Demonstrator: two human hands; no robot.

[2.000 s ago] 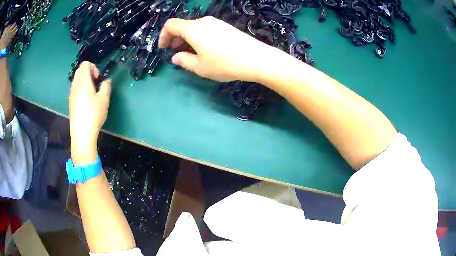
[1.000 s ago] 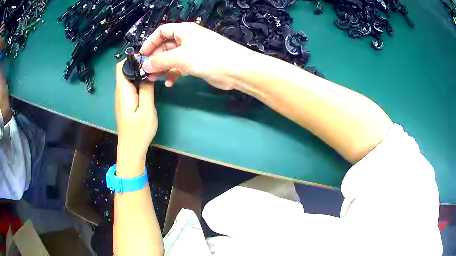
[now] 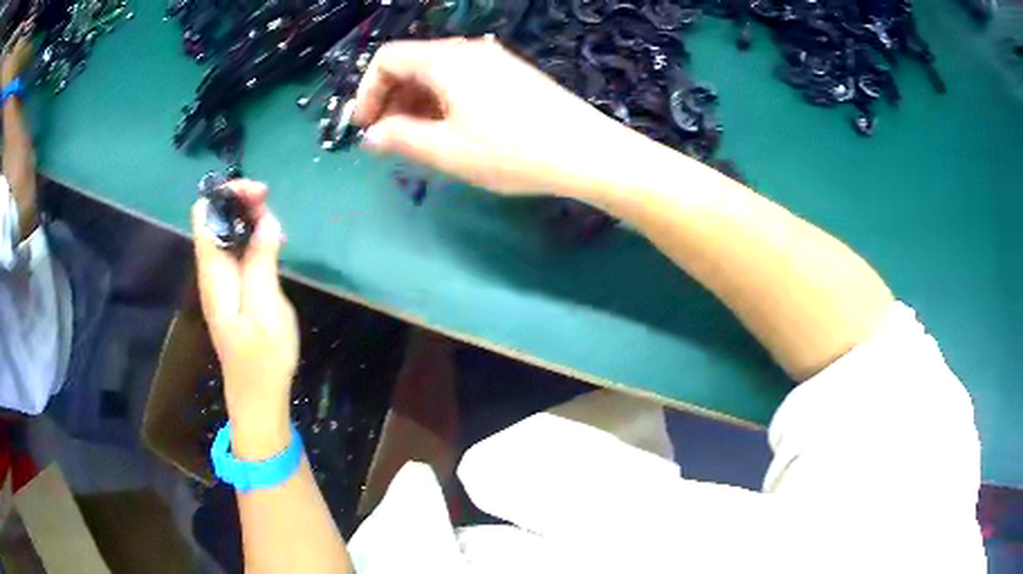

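My left hand, with a bright blue wrist band, is closed around a dark, shiny round-ended piece near the table's front edge. My right hand is over the front of the heap of slim black sticks. Its thumb and index finger are close together near a stick end; blur hides whether they grip it. The heap of black curved pieces lies behind and right of my right hand. A few small dark pieces lie blurred below my right hand.
A separate heap of curved black parts lies at the far right of the green table. An open carton with dark pieces is below the table edge. A neighbour's arm is at far left.
My hands were together at the round-ended piece one second ago. Now my left hand has moved left and nearer to me with a piece, and my right hand has moved right to the heap.
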